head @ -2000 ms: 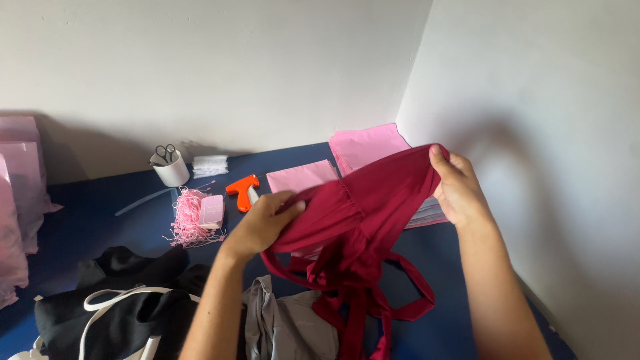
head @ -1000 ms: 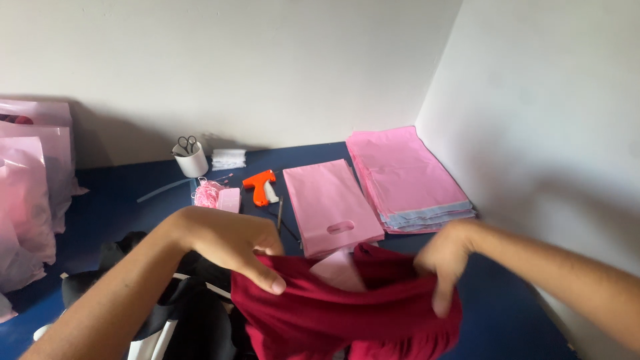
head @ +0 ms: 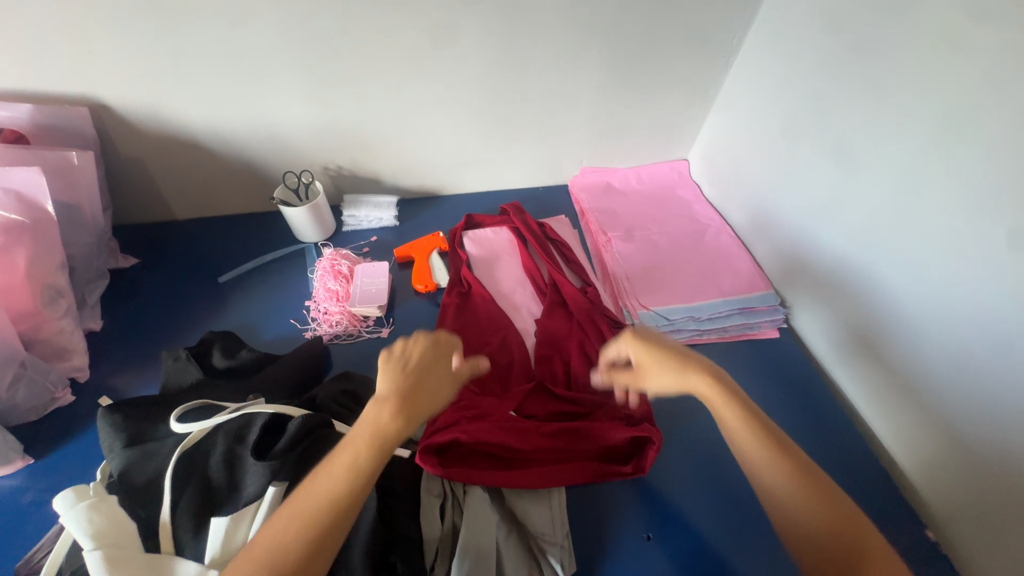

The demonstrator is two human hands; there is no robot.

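Observation:
A dark red halter garment (head: 552,436) lies spread on the blue table, its straps toward the wall and its wide hem toward me. It partly covers pink bags (head: 500,260), which show through its neck opening. My left hand (head: 424,372) is at the garment's left edge, thumb apart, with nothing seen in it. Over the right edge is my right hand (head: 648,364), blurred, its fingers loosely bent and apart, holding nothing visible. An orange tagging gun (head: 422,258) lies just beyond the garment's left side.
Black clothing (head: 224,440) with white straps lies at lower left, beside grey fabric (head: 496,520). Pink strings (head: 336,292), tags (head: 370,286), a white cup (head: 308,214) with scissors (head: 298,186) and white fasteners (head: 370,211) stand farther back. Pink bags (head: 672,232) are stacked right; filled bags (head: 40,264) left.
The red garment, held up between both hands two seconds ago, now lies flat on the table, partly over the middle pink bags. Both hands have let go of it.

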